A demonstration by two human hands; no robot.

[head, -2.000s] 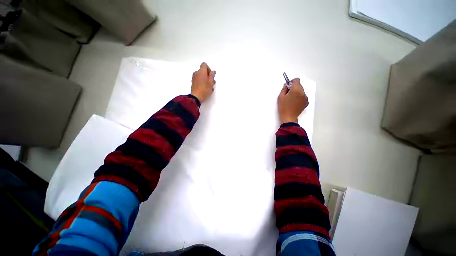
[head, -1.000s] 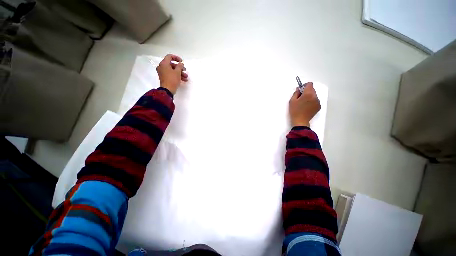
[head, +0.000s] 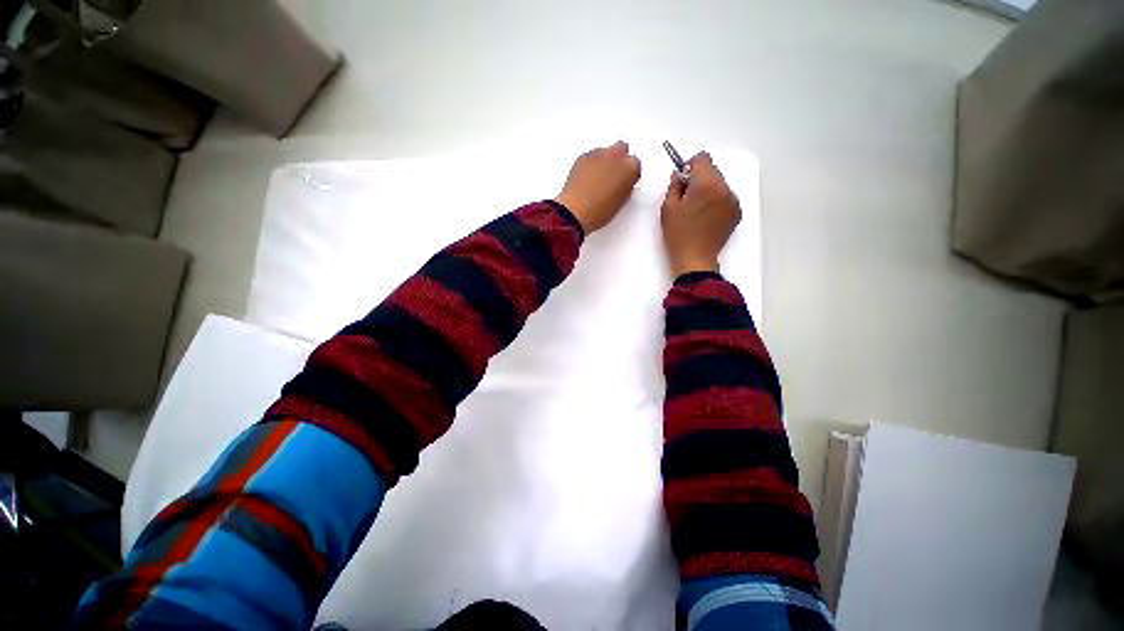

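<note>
A large bright white sheet (head: 530, 431) lies in front of me, with a shiny crinkled patch near its far left corner. My right hand (head: 700, 216) is closed on a small thin hand tool (head: 674, 157) near the sheet's far right corner; the tool's dark and metallic end sticks out past the fingers. My left hand (head: 602, 187) rests close to its left, near the far edge, fingers curled. Glare hides whether the left fingers pinch the sheet. Another white sheet part (head: 185, 413) spreads out at the left.
Taupe bags stand at the left (head: 86, 308) and right (head: 1042, 160) of the off-white table (head: 851, 308). A small white board or stack (head: 955, 530) lies at the right front. A white stack's edge shows at the top right.
My left hand has moved right, from the far left corner to beside my right hand. My right hand still holds the tool. The view has shifted, and the top right stack is mostly out of view.
</note>
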